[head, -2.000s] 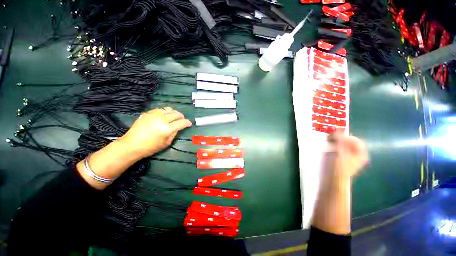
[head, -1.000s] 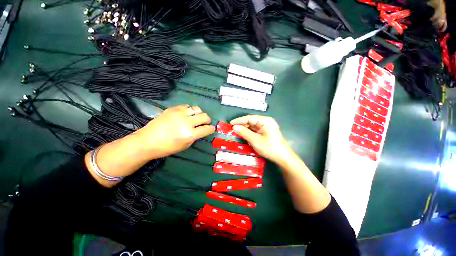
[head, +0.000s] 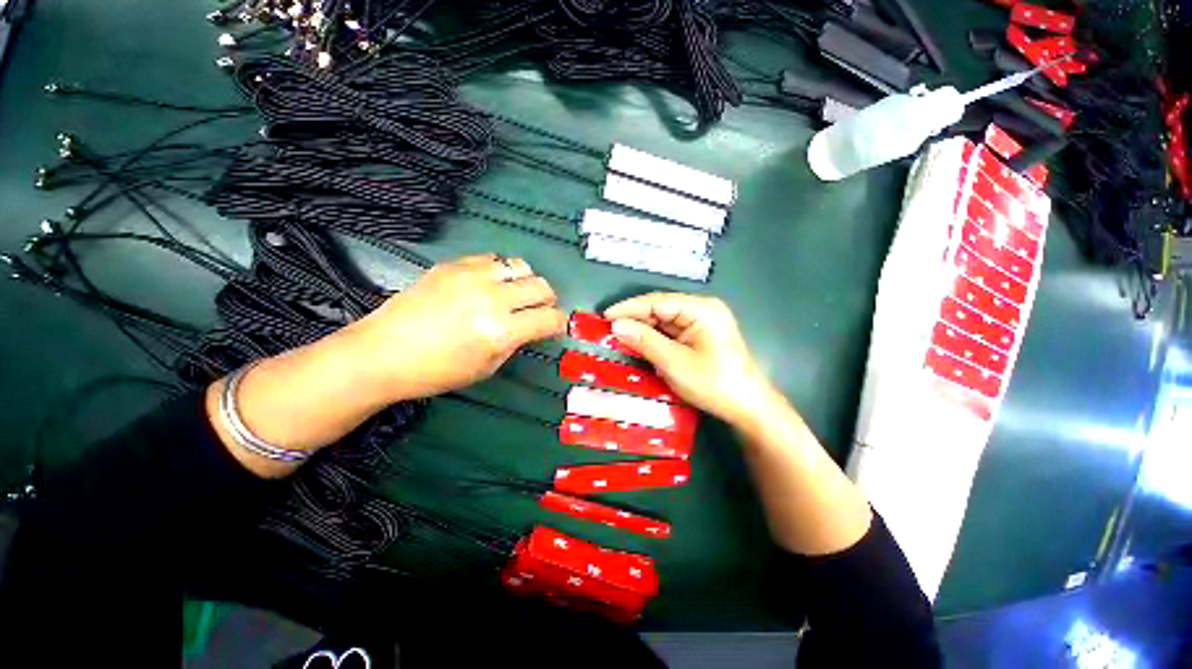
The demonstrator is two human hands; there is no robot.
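Observation:
A red-faced adhesive pad (head: 591,329) lies over an antenna housing between my hands. My left hand (head: 477,327) holds the housing's left, cable end with its fingertips. My right hand (head: 693,350) pinches the pad's right end between thumb and forefinger, hiding that end. Below lie several red-faced housings (head: 621,474) in a column, with a stack of them (head: 588,569) nearest me. Above lie pale bare housings (head: 669,187) in two pairs. The white backing sheet (head: 909,457) with rows of red pads (head: 980,301) is at the right.
Coiled black cables (head: 353,144) lie at the left, with small metal connectors (head: 307,26) at top left. A white needle-nozzle bottle (head: 882,131) lies above the backing sheet. Grey and black bars (head: 869,59) and red-faced pieces lie at the top right.
My right hand has come from the backing sheet to the housing at my left hand, which now bears a red pad. Since the last earlier frame, the hands have barely moved; the view has shifted slightly.

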